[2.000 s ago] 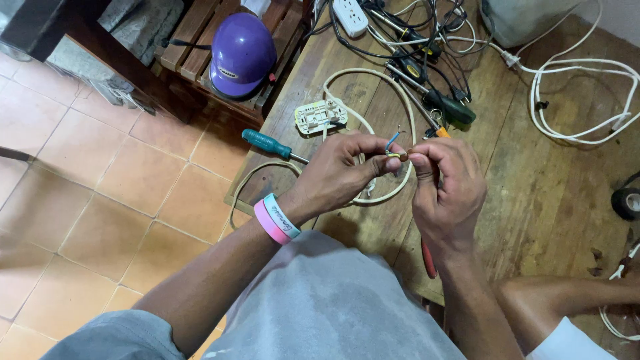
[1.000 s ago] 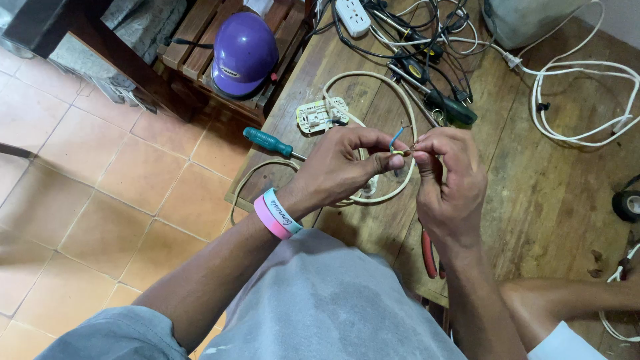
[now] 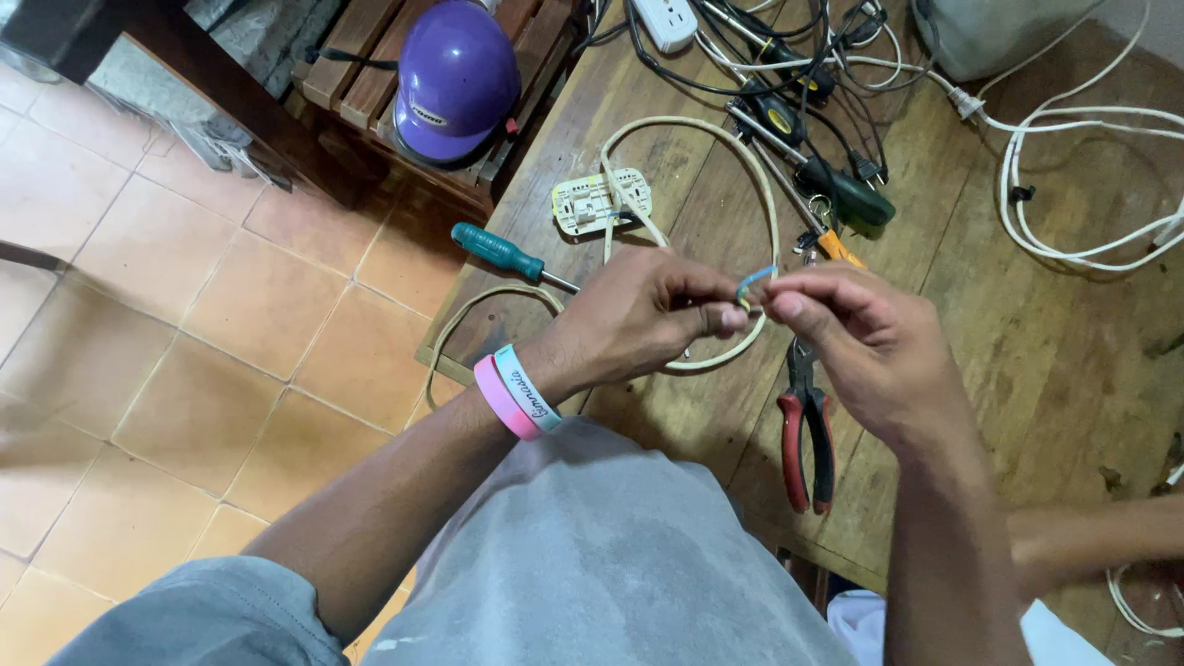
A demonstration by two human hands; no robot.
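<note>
My left hand (image 3: 638,319) pinches the end of a cable between thumb and forefinger, where a blue insulated wire (image 3: 758,275) and a yellow-green wire (image 3: 743,294) stick out. My right hand (image 3: 860,342) has its thumb and forefinger at the wire tips, touching or very near them; the exact contact is too small to tell. Beyond my hands a beige cable (image 3: 772,203) loops over the wooden table. At its far left lies a white electrical socket frame (image 3: 601,201). Red-handled pliers (image 3: 805,444) lie below my right hand. A teal-handled screwdriver (image 3: 499,252) rests beside my left hand.
Several screwdrivers (image 3: 846,191) lie among tangled black cords at the back, near a white power strip (image 3: 666,23). A coiled white cable (image 3: 1013,185) is at the right. Another person's arm (image 3: 1091,541) reaches in at lower right. A purple cap (image 3: 458,83) sits on a slatted wooden bench.
The pliers, mostly hidden behind my right hand and forearm before, now show more fully. My hands stay together at the wires. The other person's arm at the right has shifted.
</note>
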